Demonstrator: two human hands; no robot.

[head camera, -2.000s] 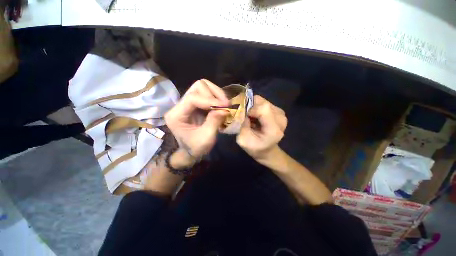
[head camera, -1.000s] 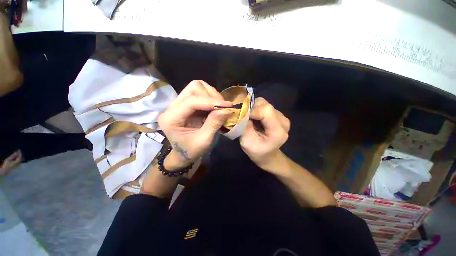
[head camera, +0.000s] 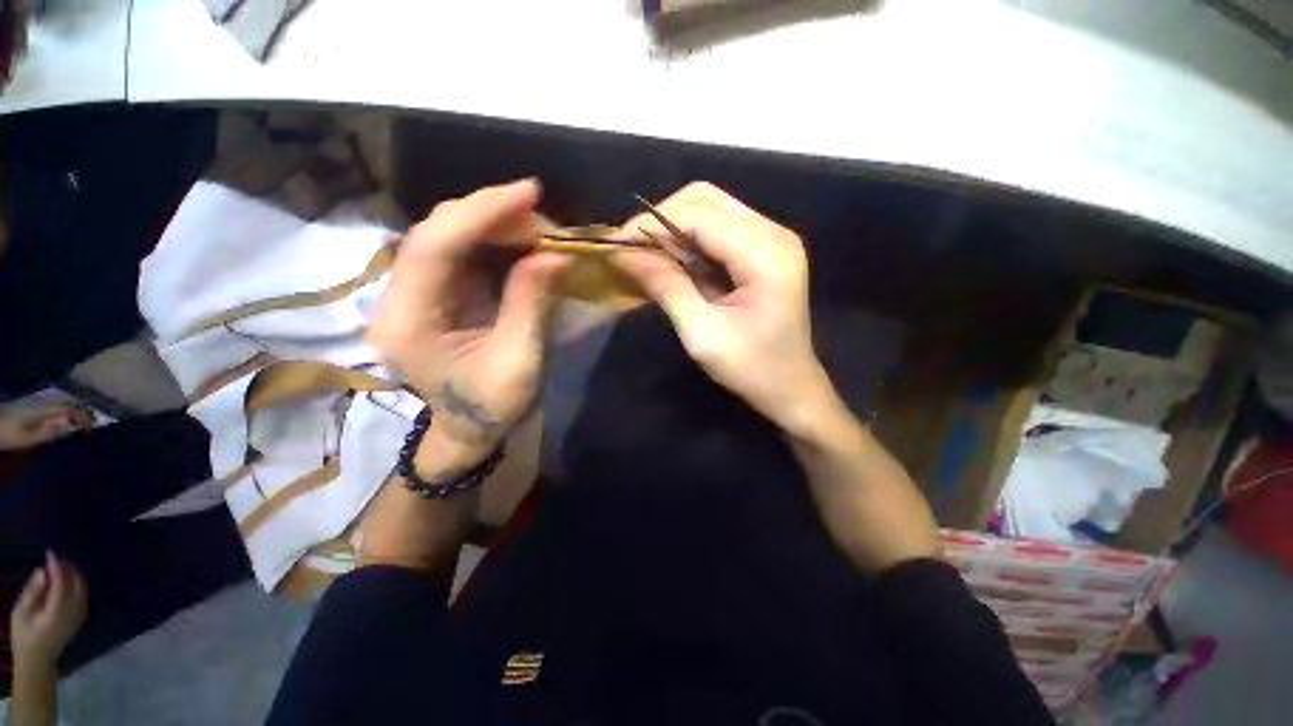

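A small tan fabric piece with a dark edge [head camera: 599, 270] is held above my dark-clothed lap in the head view. My left hand [head camera: 475, 291] holds its left end between thumb and fingers. My right hand [head camera: 730, 277] pinches its right end and also holds a thin dark pointed tool, likely tweezers [head camera: 659, 220]. One tip sticks up above the fingers; the rest is partly hidden in the right hand. The piece's far side is hidden.
White fabric with tan strips [head camera: 291, 305] hangs at left. The white table [head camera: 567, 71] spans the top, with a dark-edged object at its top middle. Another person's hands [head camera: 46, 610] show at lower left. A cardboard box with white scraps [head camera: 1085, 475] and a red-and-white printed box [head camera: 1056, 596] are at right.
The piece has gone from an open, curled shape to a flatter one seen along its dark edge. My left fingers have spread, and the pointed tool now shows at my right hand.
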